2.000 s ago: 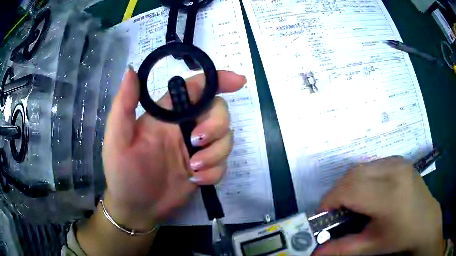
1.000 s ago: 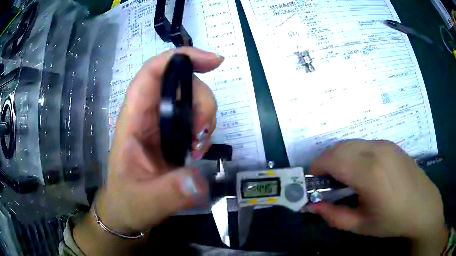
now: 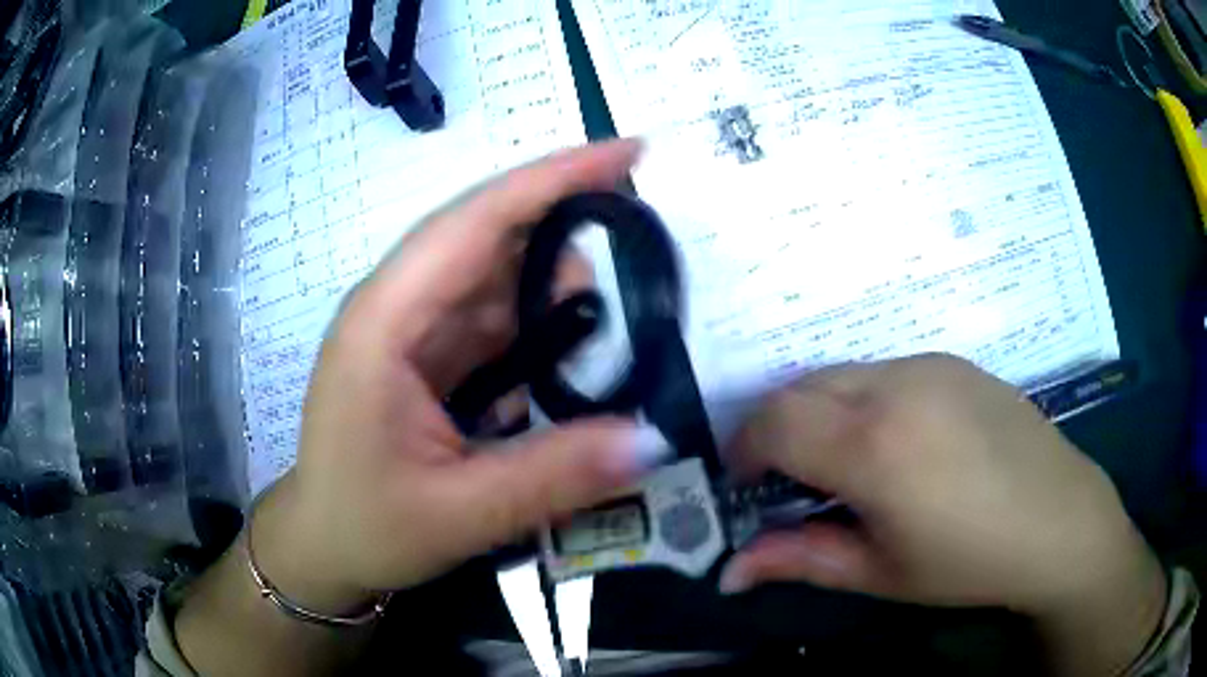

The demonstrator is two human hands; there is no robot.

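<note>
My left hand (image 3: pixel 424 384) holds a black ring-ended arm (image 3: pixel 662 298), its ring turned partly to the camera, blurred. A dark bar from the part reaches into my left palm. My right hand (image 3: pixel 927 489) holds the beam of a digital caliper (image 3: pixel 635 529) just below the ring. The caliper's light jaws point down, slightly apart. Its upper side is hidden behind my left thumb and the ring, so I cannot tell whether it touches the part. A black sample pair (image 3: pixel 393 73) lies on the left sheet (image 3: pixel 298 199).
Stacked clear blister trays (image 3: pixel 133 291) stand at the left. A right printed sheet (image 3: pixel 900 172) bears a small silvery fitting (image 3: pixel 739 134). A pen (image 3: pixel 1032 44) lies at its upper right. A yellow-handled tool (image 3: pixel 1185 148) is at the right edge.
The ring has turned from face-on to edge-on and partly back, and moved right. The caliper has come up and left to the part. The papers have shifted left and up in view.
</note>
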